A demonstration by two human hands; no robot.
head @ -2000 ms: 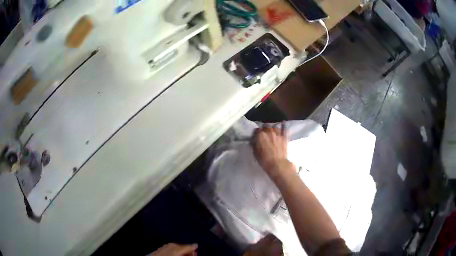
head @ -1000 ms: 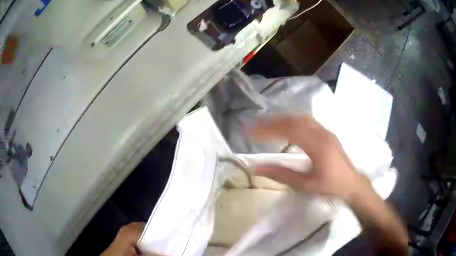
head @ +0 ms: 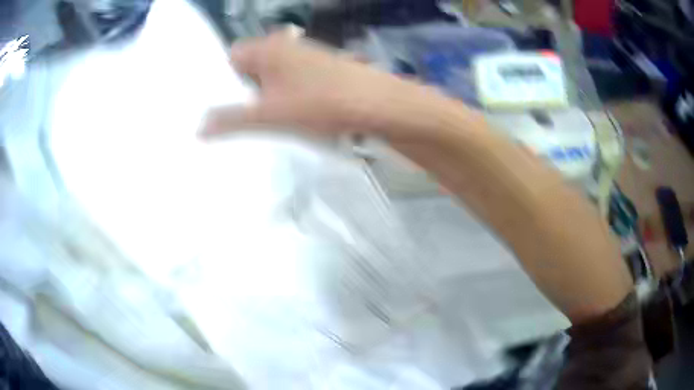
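A large white garment, overexposed and blurred by motion, fills the left and middle of the picture. Dark lines cross its lower middle part. My right hand reaches in from the right over the upper part of the garment. Its fingers and thumb are spread apart, with white cloth showing between them, and no hold on the cloth can be seen. My left hand is not in view.
A white control panel stands at the upper right, above the cream machine head with blue lettering. The pale bed lies below my forearm. Green-handled scissors and a dark phone are at the far right.
The view has swung from the table edge and floor to the machine. The garment now spreads up across the left. My right hand is farther up and left; my left hand has left the picture.
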